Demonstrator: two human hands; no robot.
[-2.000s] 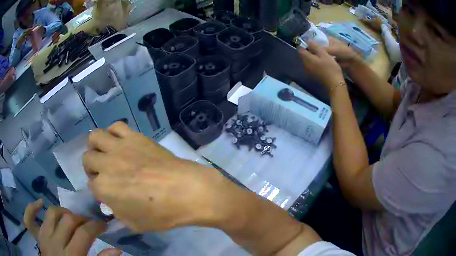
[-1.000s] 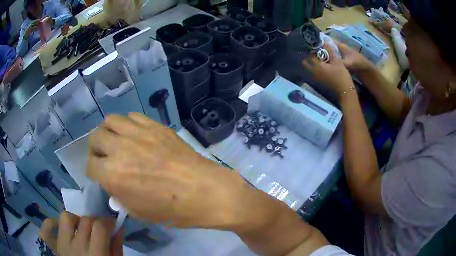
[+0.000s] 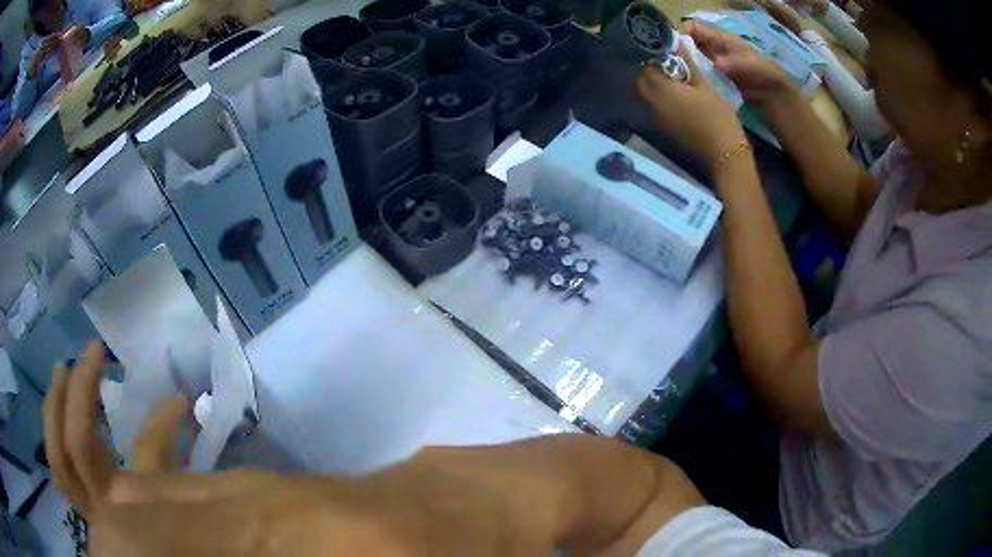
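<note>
An upright carton with a raised white lid [image 3: 158,316] and white side flaps stands at the lower left. White wrap and a small pale round piece [image 3: 203,408] show at its mouth. The fingers of my left hand [image 3: 93,435] are spread beside the lid, and I see nothing held in them. My right hand [image 3: 261,511] and forearm cross the bottom of the picture, in front of my left hand and the carton's lower part. My right hand's fingertips are hidden or merge with the other hand, so its grip cannot be told.
Open pale blue cartons [image 3: 256,234] line the left and back. Black cups [image 3: 424,223] stand in stacks behind. Dark fittings [image 3: 533,252] lie heaped beside a lying carton [image 3: 620,201] on white sheeting [image 3: 359,370]. A neighbour [image 3: 903,348] holds a dark round-headed unit [image 3: 649,31] at right.
My right hand has dropped from the carton's lid to the bottom of the picture, uncovering the lid and side flap. My left fingers have risen and spread. The view has shifted slightly.
</note>
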